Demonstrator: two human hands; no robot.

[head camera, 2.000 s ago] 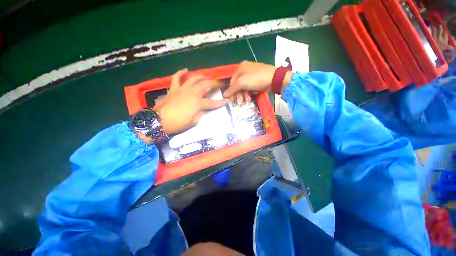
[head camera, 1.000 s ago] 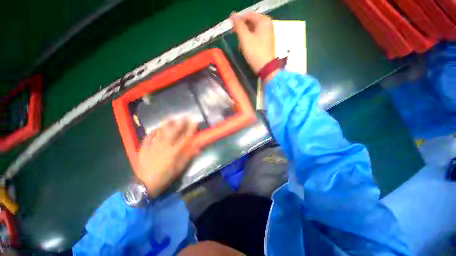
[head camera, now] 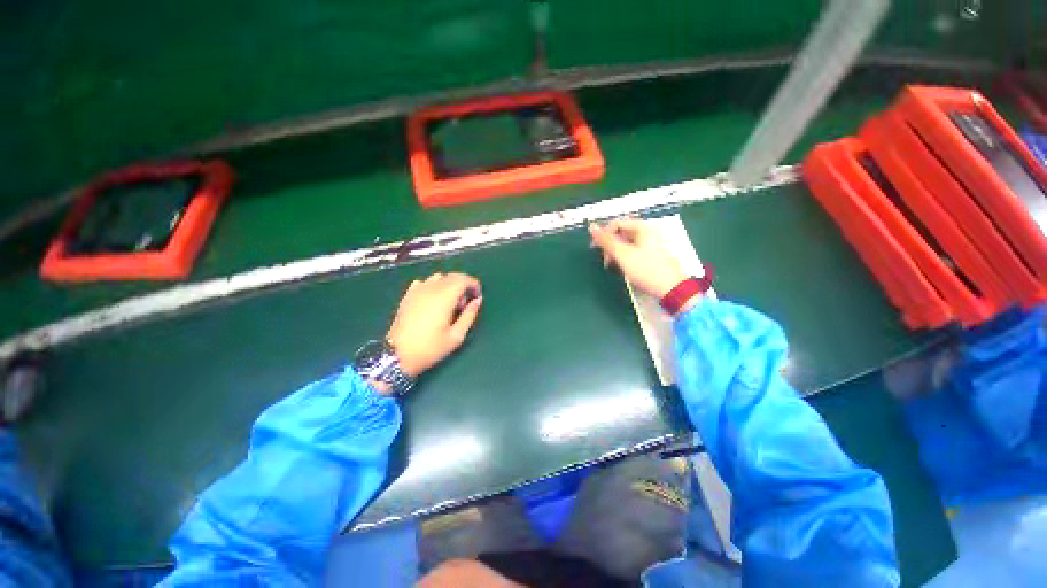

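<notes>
My left hand (head camera: 434,322) is over the green bench, loosely curled, its thumb apart from the fingers, with nothing visible in it. My right hand (head camera: 638,257), with a dark red wrist band, is over the upper part of a cream record sheet (head camera: 660,345). Its thumb and index fingertip are close together near the belt rail; whether they hold something small cannot be told. A tablet unit (head camera: 494,145) in an orange-red frame (head camera: 511,184) lies on the belt beyond the rail, ahead of my hands and touched by neither.
Another framed tablet (head camera: 138,218) lies on the belt at left. The chipped white rail (head camera: 287,267) runs between bench and belt. A grey post (head camera: 804,98) stands at its right part. Stacked orange-red trays (head camera: 884,230) lean at right, beside another person's blue sleeve (head camera: 999,379).
The framed tablet that was on the bench under my hands is gone from there; a framed tablet now lies beyond the rail. My left hand is off it. My right hand stays by the sheet.
</notes>
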